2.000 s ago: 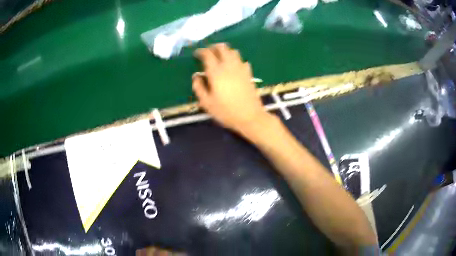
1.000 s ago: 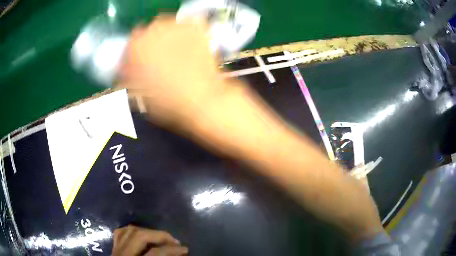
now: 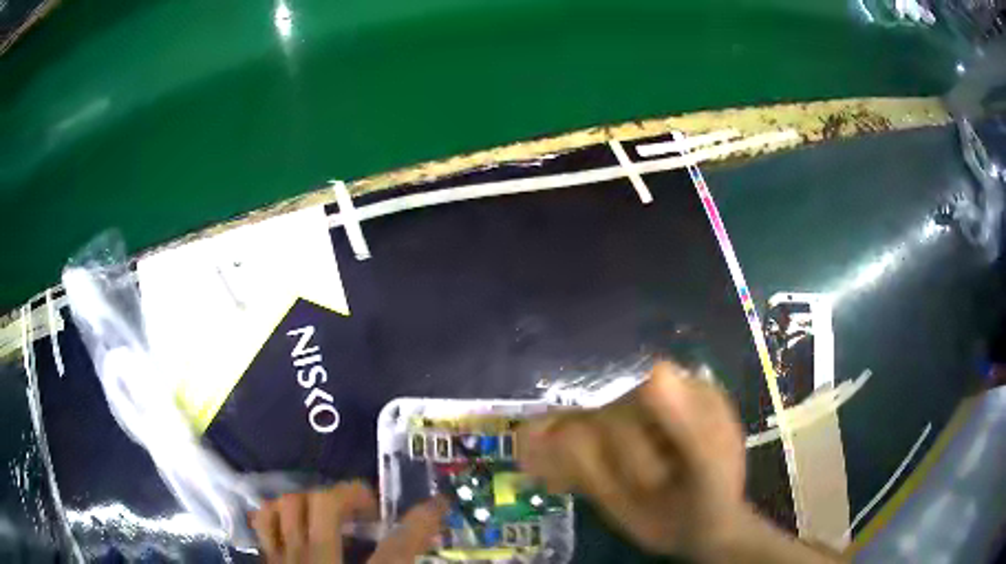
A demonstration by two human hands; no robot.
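Note:
An open white power strip housing lies on the black printed sheet at the lower middle. Inside show a green circuit board, a yellow transformer, small pale rectangular frames and brass strips. My left hand is at its left side, fingers at the edge and over the inside. My right hand is blurred over its right part, fingers bent together; whether it pinches anything is hidden. A clear plastic bag with a white cord inside runs from the left edge down to my left hand.
A green conveyor belt crosses the top behind a worn yellowish edge. Masking tape holds the sheet. A white-edged dark cut-out lies at the right on the dark green bench. Shiny plastic shows at the upper right.
The bagged item has come off the belt onto the sheet, with the open housing now in front of me. My right hand has moved back from the belt to the housing; my left hand now touches it.

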